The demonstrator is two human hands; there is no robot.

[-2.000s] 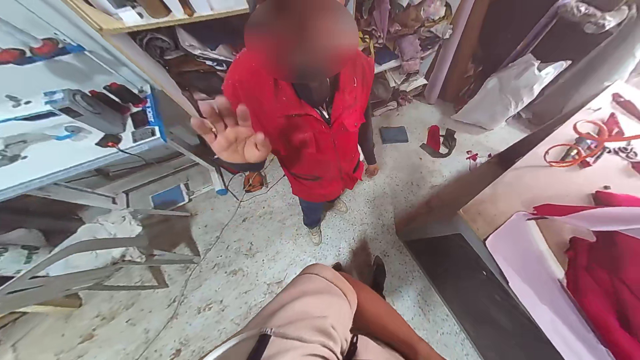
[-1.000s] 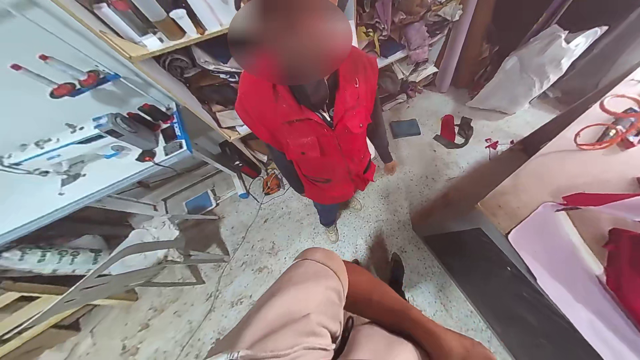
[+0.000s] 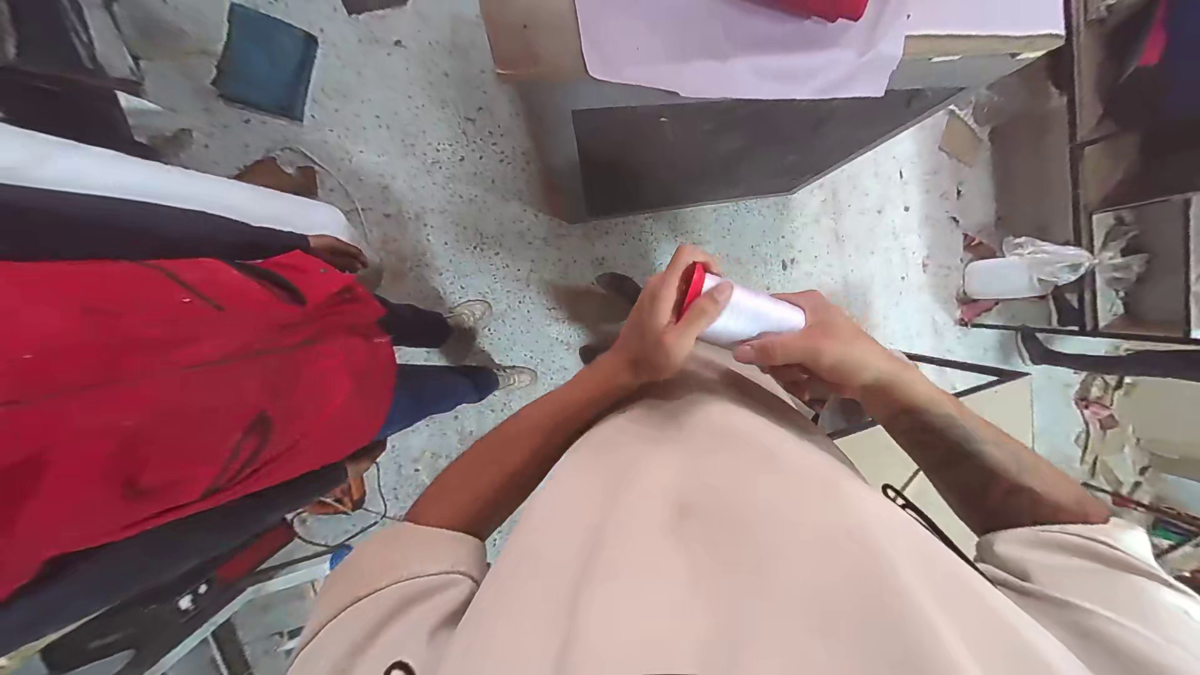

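In front of my waist I hold a cone of white thread (image 3: 750,311) with a red base, lying nearly sideways. My left hand (image 3: 667,319) grips it around the red base, thumb on the white side. At the narrower end on the right, my right hand (image 3: 816,347) has its fingers and thumb closed on the cone. My palms and some fingertips are hidden.
A person in a red vest (image 3: 187,394) stands close on my left. Ahead is a table with a pink sheet (image 3: 741,56) and a dark side panel (image 3: 694,155). Shelves (image 3: 1078,169) with a plastic-wrapped white item (image 3: 998,278) stand right. Cables lie on the floor near the person.
The view has swung strongly. The cone of thread and both my hands now show together; neither earlier frame shows the cone. The other person's raised hand was lowered between the first two frames.
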